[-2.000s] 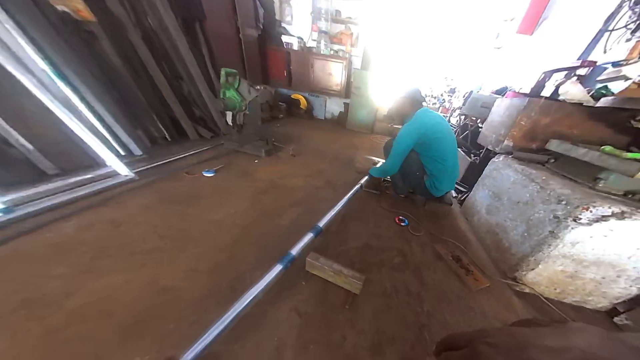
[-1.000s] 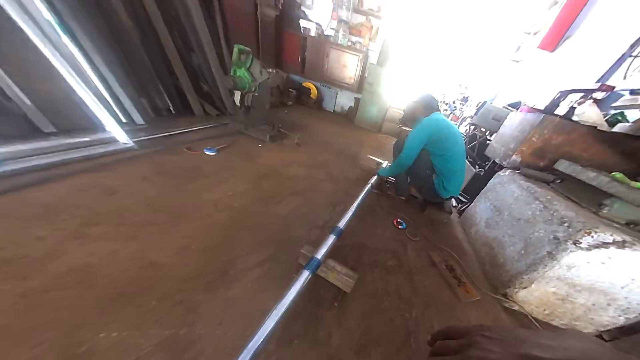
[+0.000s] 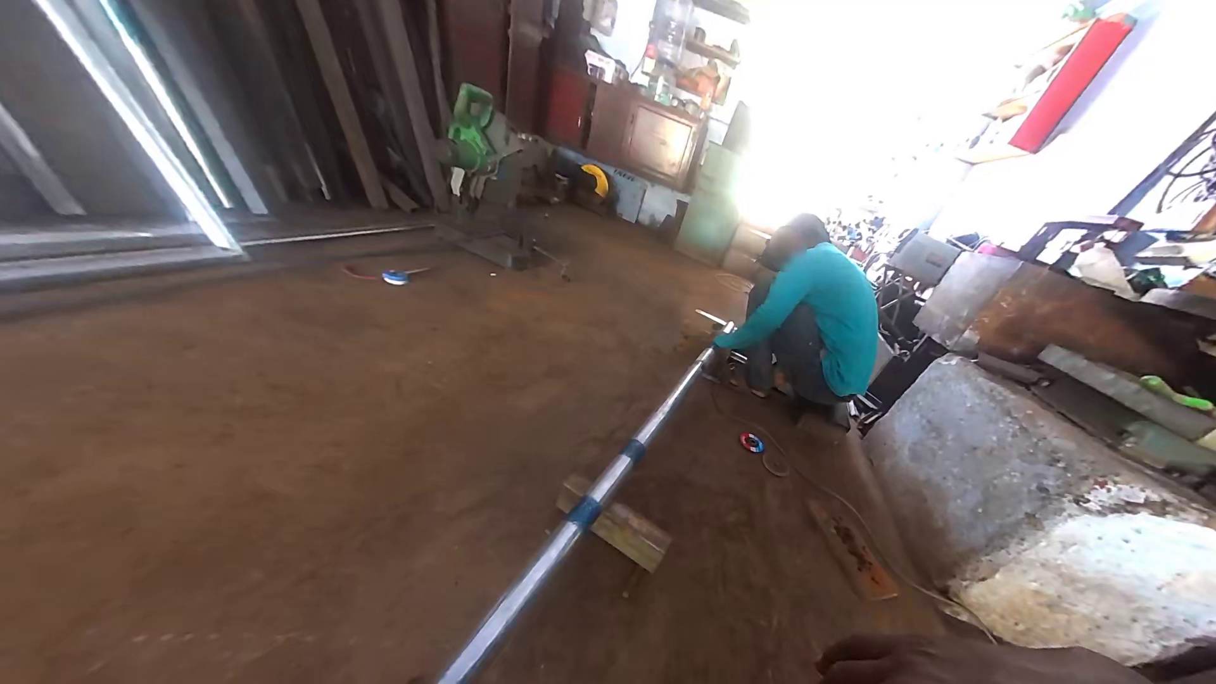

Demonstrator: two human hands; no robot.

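Observation:
A long shiny metal pipe [image 3: 537, 575] with blue bands runs from the bottom edge up to a crouching person [image 3: 822, 313] in a teal shirt, whose hands are at its far end. Midway, the pipe crosses over a wooden block [image 3: 627, 534] on the brown floor. At the bottom right edge the back of one hand shows, seemingly my right hand [image 3: 912, 660]; its fingers are mostly cut off and nothing is seen in it. My left hand is out of view.
A green cut-off saw [image 3: 472, 133] stands at the back left near leaning metal lengths. Small round discs [image 3: 395, 277] lie on the floor. A cable [image 3: 836, 494] and a flat wooden piece [image 3: 860, 556] lie right of the pipe, beside a large concrete block [image 3: 978, 465].
The pipe, which lay left of the wooden block two seconds ago, now crosses over it. More of my hand shows at the bottom right than two seconds ago. The other person remains crouched.

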